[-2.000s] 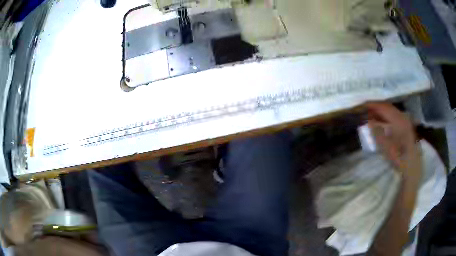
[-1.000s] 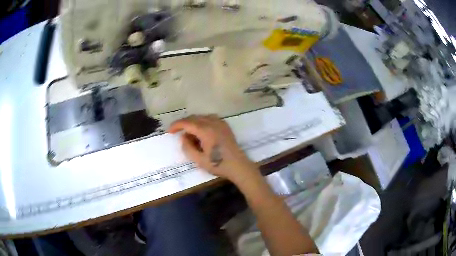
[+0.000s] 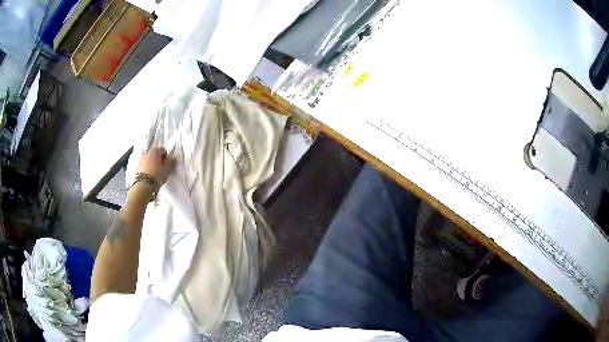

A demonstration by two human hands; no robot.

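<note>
White and cream cloth pieces (image 3: 220, 174) hang in long folds beside the left end of the sewing table. My left hand (image 3: 155, 167), with a bracelet at the wrist, is at the left side of this cloth, its fingers curled into the white folds. The fingertips are partly hidden. At the right edge a small blurred skin-toned patch (image 3: 604, 310) may be part of my right hand or arm; its fingers are cut off.
The white machine table (image 3: 434, 87) has a wooden edge and printed ruler. The needle plate area (image 3: 567, 133) is at far right. More white cloth (image 3: 220, 30) lies at the top. A crumpled white heap (image 3: 50, 287) is at lower left.
The view has swung left, from the machine head to the table's left end. My left hand now shows at the hanging cloth. My right hand has almost left the picture.
</note>
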